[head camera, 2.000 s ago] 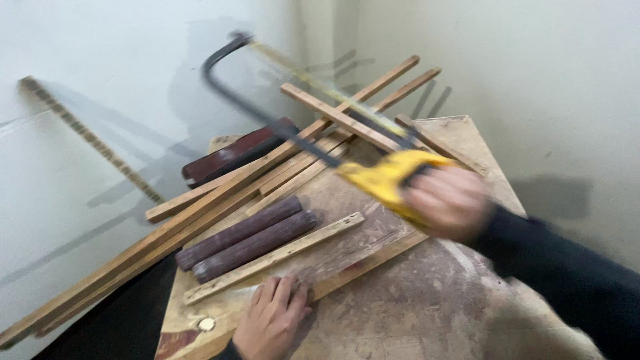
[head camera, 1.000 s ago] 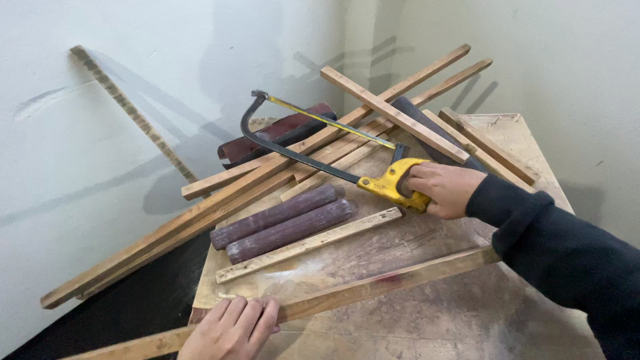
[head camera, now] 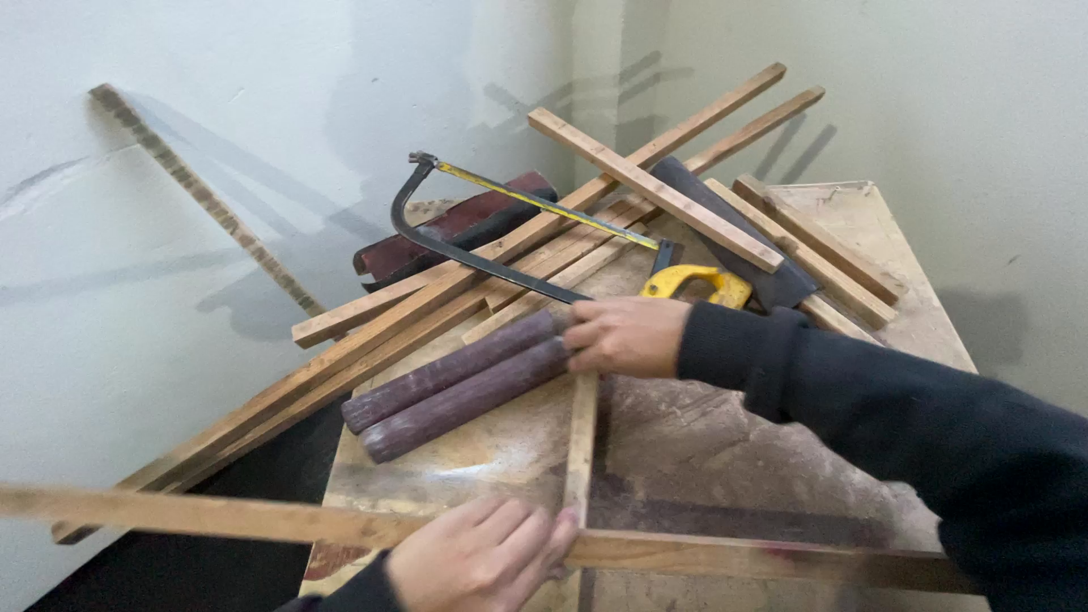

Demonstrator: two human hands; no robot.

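My left hand (head camera: 483, 552) grips a long wooden strip (head camera: 680, 554) that crosses the front of the board. A shorter wooden strip (head camera: 582, 442) runs away from that hand across the long one, its far end under my right hand (head camera: 625, 337). My right hand's fingers close around that far end, beside two dark rolled sandpaper tubes (head camera: 459, 399); part of the grip is hidden. Just beyond my right hand, a hacksaw (head camera: 484, 263) with a yellow handle and black frame lies on the pile of wooden strips (head camera: 340, 357).
Several more strips (head camera: 816, 246) and a dark grey roll (head camera: 739, 229) lie at the right of the pile. A dark red and black roll (head camera: 459, 225) lies behind the hacksaw. The wooden board (head camera: 892, 263) reaches toward the wall corner. A marked stick (head camera: 204, 195) leans on the left wall.
My right hand has let go of the hacksaw, now on the pile, and moved to the shorter strip. That strip has turned from beside the tubes to point away from me.
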